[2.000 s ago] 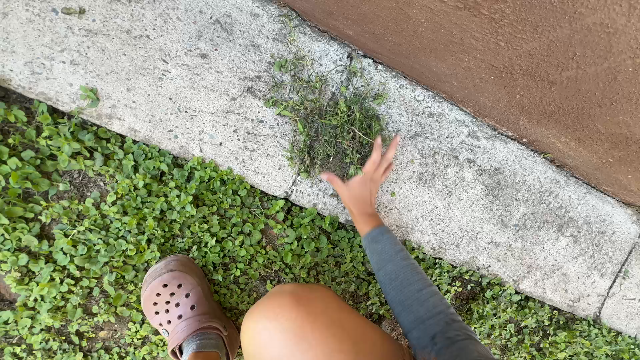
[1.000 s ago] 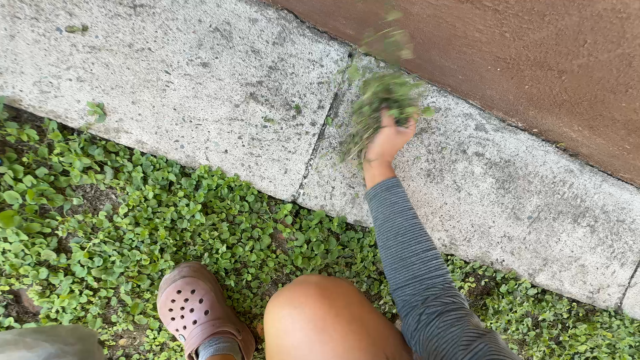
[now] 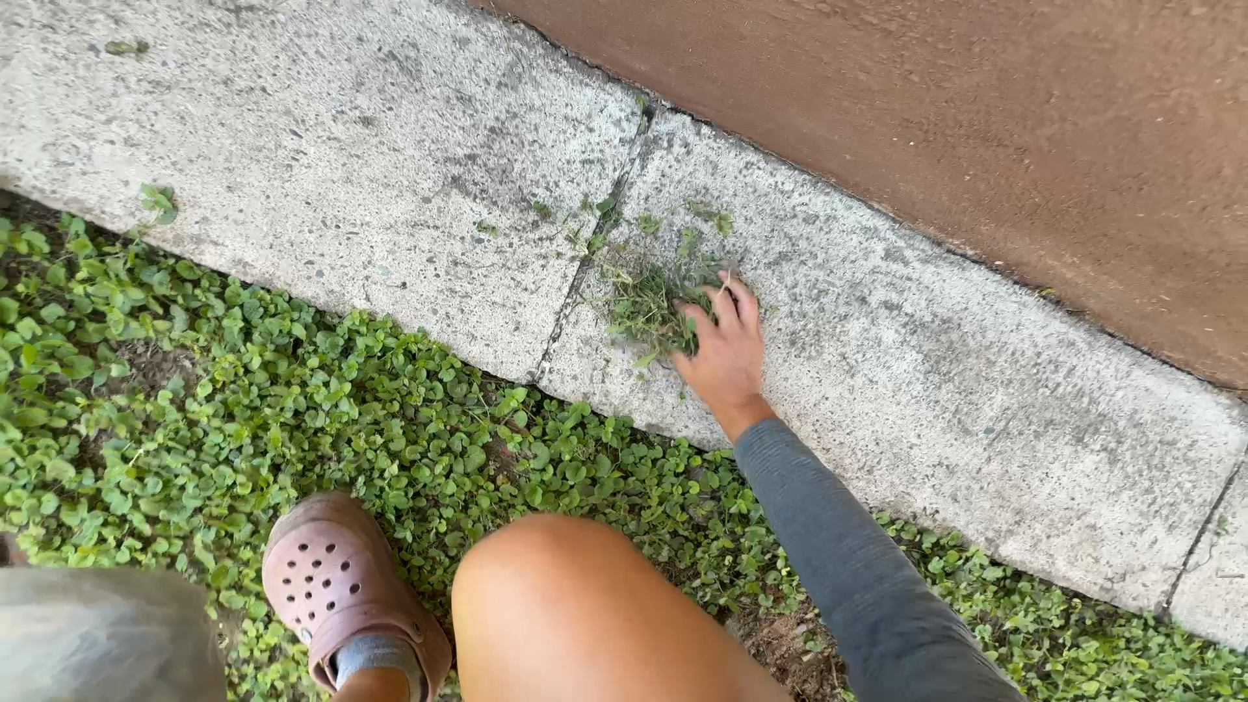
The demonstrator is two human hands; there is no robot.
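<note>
My right hand, in a grey sleeve, is on the right side of a small heap of pulled weeds. Its fingers are spread and bent, with the fingertips at the edge of the heap. The weeds lie on the pale concrete strip, just right of a joint between two slabs. Whether the fingers grip any stems cannot be told. Loose leaves and sprigs are scattered above and left of the heap. My left hand does not show.
A brown wall runs along the concrete's upper side. Low green ground cover borders the lower side. My clog and bent knee are below. A greyish, blurred thing, perhaps a plastic bag, is at bottom left.
One second ago my right hand held the clump of weeds up near the wall. Now the weeds lie lower on the slab, with the hand beside them. The greyish thing at bottom left shows more.
</note>
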